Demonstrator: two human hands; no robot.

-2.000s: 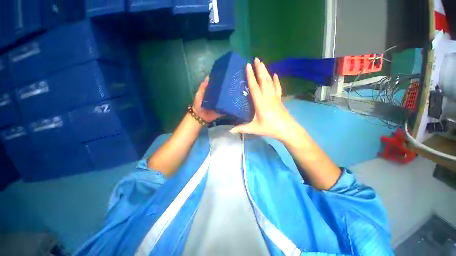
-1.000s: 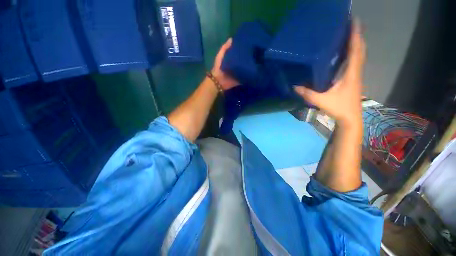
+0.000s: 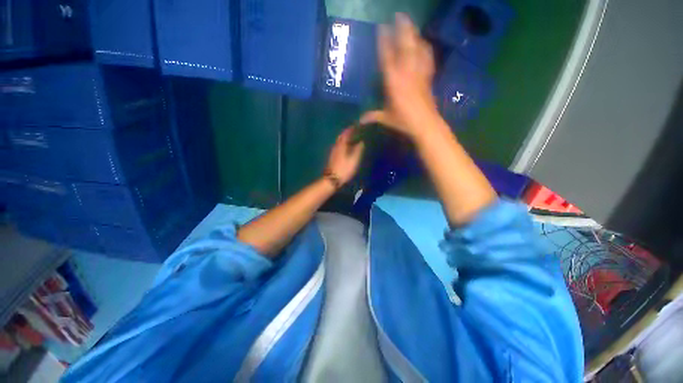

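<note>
Dark blue product boxes (image 3: 275, 48) stand in a row on the green-topped table (image 3: 243, 142). The box at the row's right end has a white label (image 3: 338, 56). My right hand (image 3: 408, 71) is flat and blurred beside this labelled box, over the table, and seems to hold nothing. My left hand (image 3: 344, 157) is lower and nearer my body, its fingers partly curled; whether it holds anything is unclear against the dark area between the hands. Right of my right hand lie a blue item with a dark round opening (image 3: 475, 21) and a blue piece with a small white mark (image 3: 458, 97).
A tall stack of blue boxes (image 3: 60, 157) stands at the left. A grey conveyor-like surface (image 3: 599, 112) is at the right, with a red bin (image 3: 553, 200) and tangled wires (image 3: 599, 258) below. Red and white items (image 3: 56, 307) are at lower left.
The dark blue boxes held between my hands are no longer in them. My right hand has moved left, to beside the labelled box. My left hand has moved lower. The view has shifted.
</note>
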